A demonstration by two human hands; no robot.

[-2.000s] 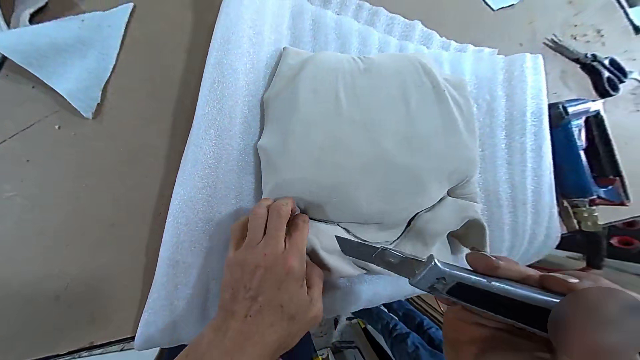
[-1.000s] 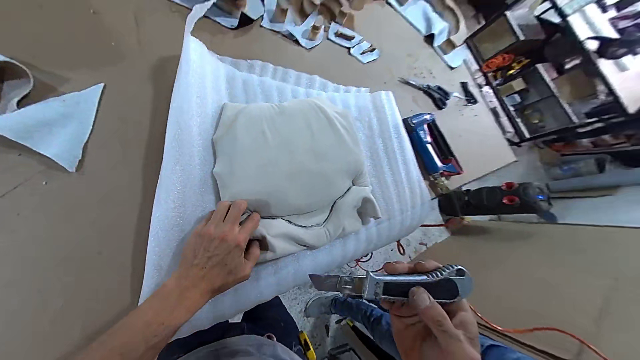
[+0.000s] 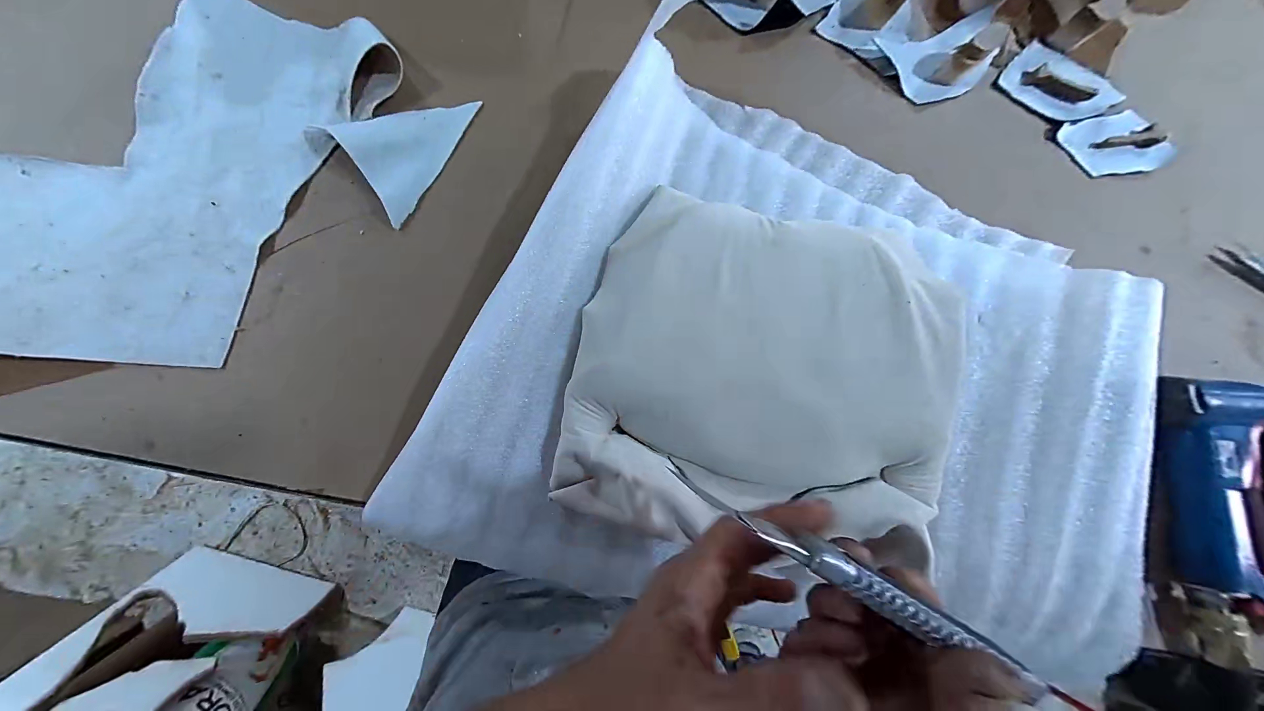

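A padded piece covered in off-white fabric or leather (image 3: 770,336) lies on a sheet of white foam (image 3: 1057,395). Dark slits run along its near part, where the covering is creased and folded. Over this near edge, my right hand (image 3: 889,622) holds a snap-off utility knife (image 3: 869,583), its blade pointing up and left at the slit. My left hand (image 3: 711,592) is beside the knife, thumb and fingers apart around its front end; whether it touches the knife is unclear.
Pale leather or fabric offcuts (image 3: 207,197) lie on the brown table at left, with small cut pieces (image 3: 1057,84) at upper right. A blue tool (image 3: 1220,484), probably a stapler, and scissor tips (image 3: 1239,267) are at right. White scraps (image 3: 257,592) sit below the table edge.
My left hand has let go of the near left edge of the covering and moved right, beside the knife. The knife is back over the piece after being off to the right.
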